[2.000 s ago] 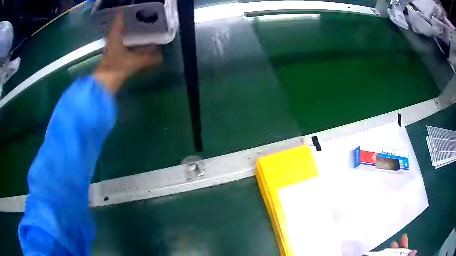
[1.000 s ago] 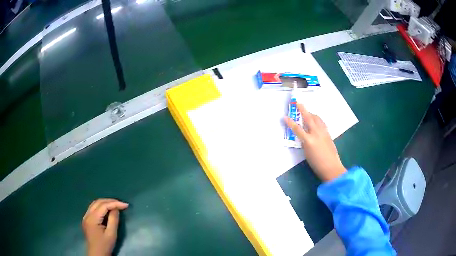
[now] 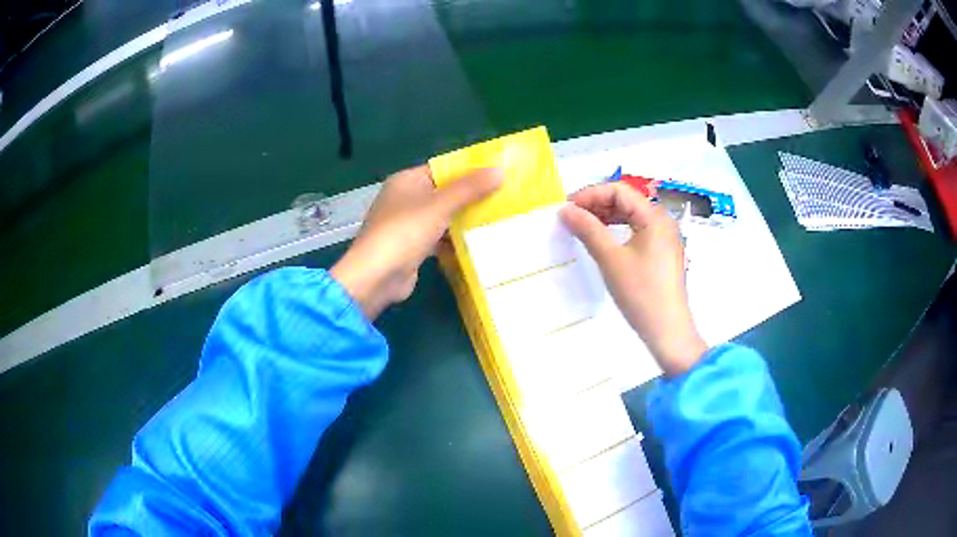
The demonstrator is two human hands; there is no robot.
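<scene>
The long yellow backing stack (image 3: 504, 166) lies slantwise on the bench, with a row of white rectangular pieces (image 3: 522, 243) along it. My left hand (image 3: 415, 226) grips the far end of the stack, thumb on top and fingers at its left side. My right hand (image 3: 640, 257) pinches at the upper right corner of the farthest white piece, thumb and forefinger together. The glue tube is mostly hidden behind my right hand; its pale nozzle (image 3: 686, 215) shows.
A white paper sheet (image 3: 750, 267) lies under the red-and-blue glue carton (image 3: 698, 197). Printed sheets (image 3: 845, 194) lie at the right with a dark tool. A pale metal rail (image 3: 236, 249) crosses beyond the stack. A grey stool (image 3: 884, 446) stands lower right.
My right hand has let go of the glue tube and moved to the white pieces. My left hand has moved from the bare bench to hold the yellow stack's far end.
</scene>
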